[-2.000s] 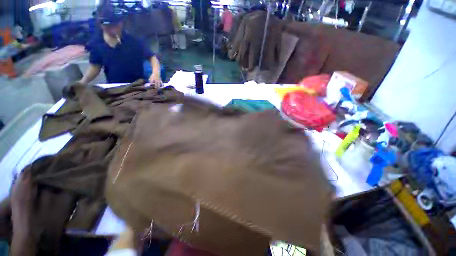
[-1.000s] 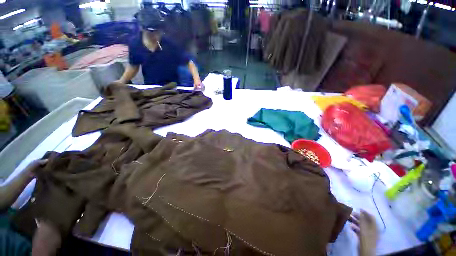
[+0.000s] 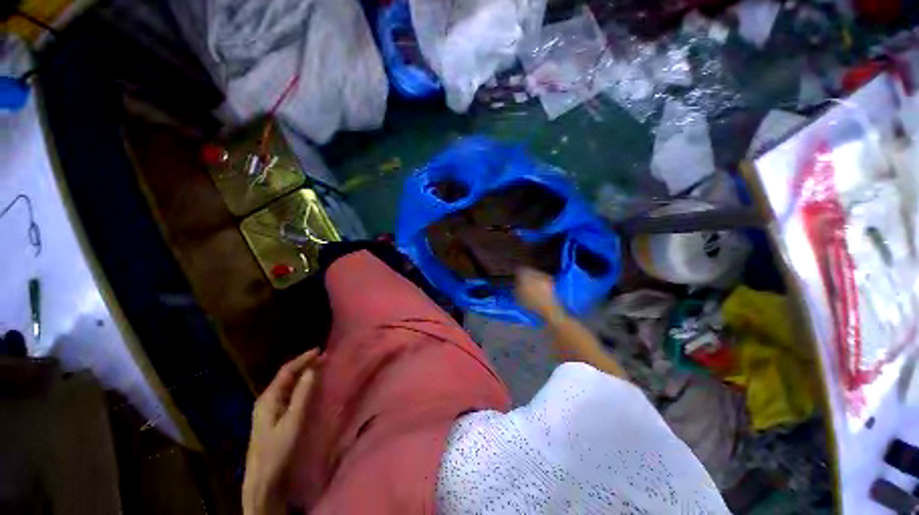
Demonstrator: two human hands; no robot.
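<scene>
A blue plastic bag [image 3: 474,161] stands open on the floor with dark brown pieces inside. My right hand [image 3: 536,294] is blurred and reaches down over the bag's near rim; its fingertips are not clear, and I cannot tell whether it touches or holds anything. My left hand [image 3: 287,407] is empty, with fingers extended, beside the salmon-coloured cloth [image 3: 393,387] over my lap. Brown cloth [image 3: 55,438] lies at the lower left on the white table.
The white table's edge [image 3: 106,292] curves down the left. Gold square tins [image 3: 287,236] with threads stand beside my leg. Another white surface [image 3: 796,216] is at right. A white round container [image 3: 690,241], yellow cloth [image 3: 771,347] and scraps lie on the green floor.
The view has swung from the tabletop and coats down to the floor. My right hand has left the table by the coat and is over the blue bag. My left hand now shows by my lap.
</scene>
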